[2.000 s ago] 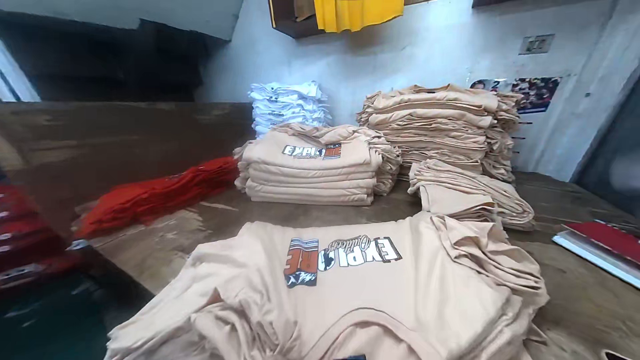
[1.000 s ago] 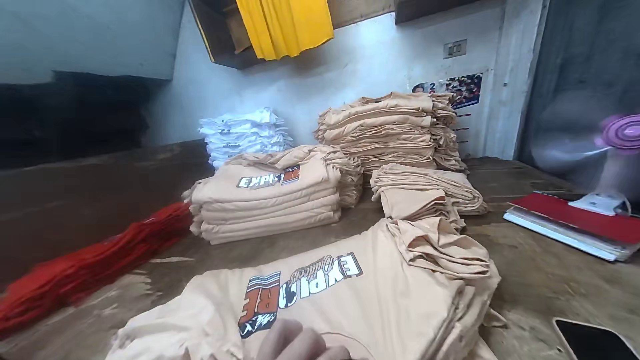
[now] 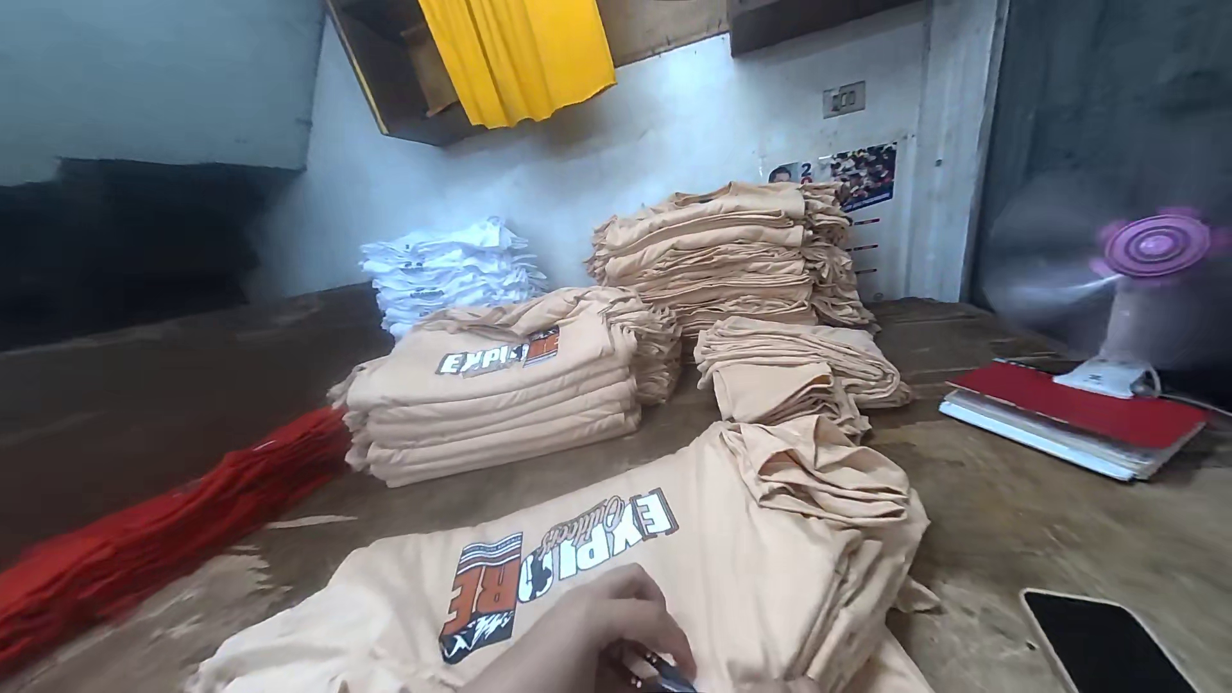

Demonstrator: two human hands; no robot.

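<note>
A beige printed T-shirt (image 3: 385,577) lies spread on a pile of similar shirts at the near side of the table, its lettering upside down to me. Over its neck area is my left hand (image 3: 616,626), coming in from the lower left with curled fingers around a small metal cutting tool (image 3: 664,671), perhaps thread snips; the bottom edge cuts it off. Just a sliver of my right hand (image 3: 782,685) shows on the cloth at the bottom edge, so its grip is hidden. Bunched sleeves (image 3: 828,472) lie at the pile's right.
Folded beige shirts (image 3: 500,414), a taller beige stack (image 3: 712,250) and white garments (image 3: 452,269) stand behind. Red cloth (image 3: 192,520) lies left. At right are a phone (image 3: 1107,640), a red folder (image 3: 1078,399) and a small pink fan (image 3: 1155,245).
My left hand, absent from the earliest frame, has come in from the bottom edge over the shirt's neck, and the metal tool now shows. The view has turned to the right.
</note>
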